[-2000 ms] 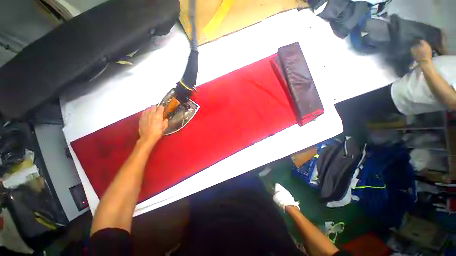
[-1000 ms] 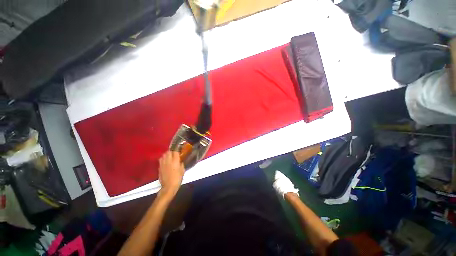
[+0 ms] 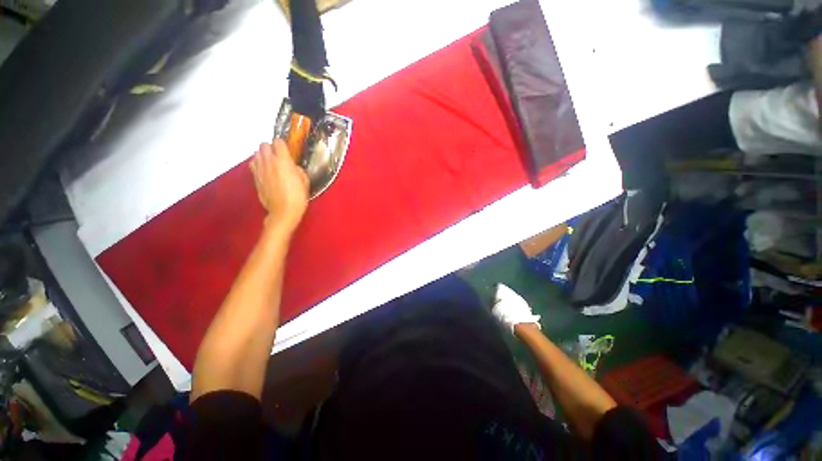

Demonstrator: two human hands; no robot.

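My bare left hand is closed on the orange-brown handle of the iron. The iron's silvery pointed plate lies at the far edge of the red fabric panel, left of its middle. A dark cord sleeve rises from the iron. The panel lies flat on the white table cover. A maroon-black folded part lies over its right end. My right hand, in a white covering, hangs over the floor past the table's near edge. Its fingers are too indistinct to tell their pose.
A long dark padded shape lies along the table's far left. Grey garments lie at the far right, beside another person's light sleeve. Dark bags and a red crate stand on the green floor at the right.
My left hand has moved the iron from the panel's near edge to its far edge. My right hand stays beside the table. The whole view has shifted somewhat.
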